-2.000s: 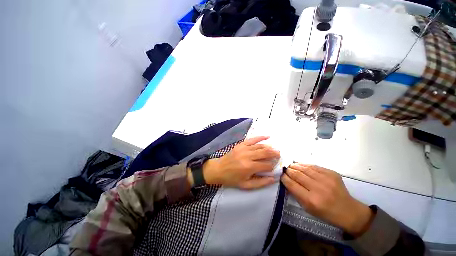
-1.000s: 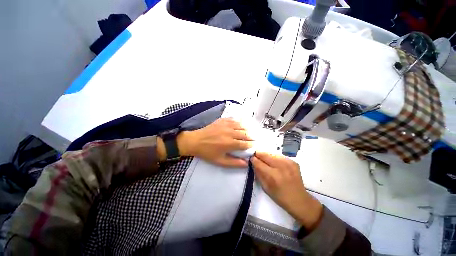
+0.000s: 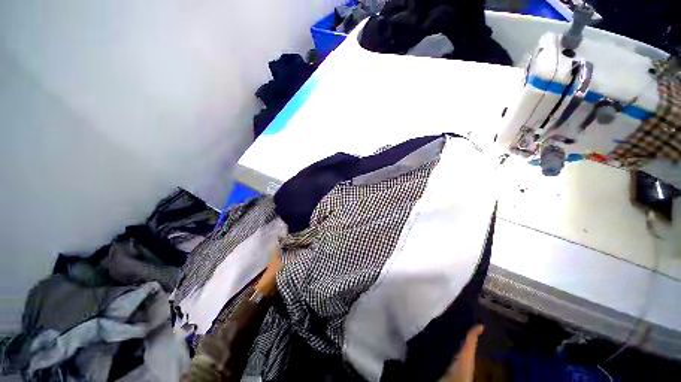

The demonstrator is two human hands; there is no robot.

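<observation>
The checked garment panel (image 3: 373, 224) lies over the table's front left edge and hangs down, bunched at its left. A white fabric panel (image 3: 440, 224) is joined along its right side, and navy fabric (image 3: 313, 186) shows behind it and under its right edge. My left hand (image 3: 270, 274) is blurred and mostly hidden by the bunched checked cloth; its fingers cannot be made out. My right hand (image 3: 468, 353) is only a sliver at the bottom, beside the dark cloth. The white sewing machine head (image 3: 575, 97) stands at the right, apart from the garment.
A cut-piece pile (image 3: 104, 298) lies at the left by the wall. Black cut pieces (image 3: 440, 30) heap at the table's back, near a blue crate (image 3: 327, 37). Plaid cloth (image 3: 657, 127) wraps the machine arm. A phone (image 3: 652, 195) lies at the right.
Both hands have left the cloth near the needle and moved down toward me. The left part of the garment is now lifted and bunched. The view has shifted left, so the machine appears farther right.
</observation>
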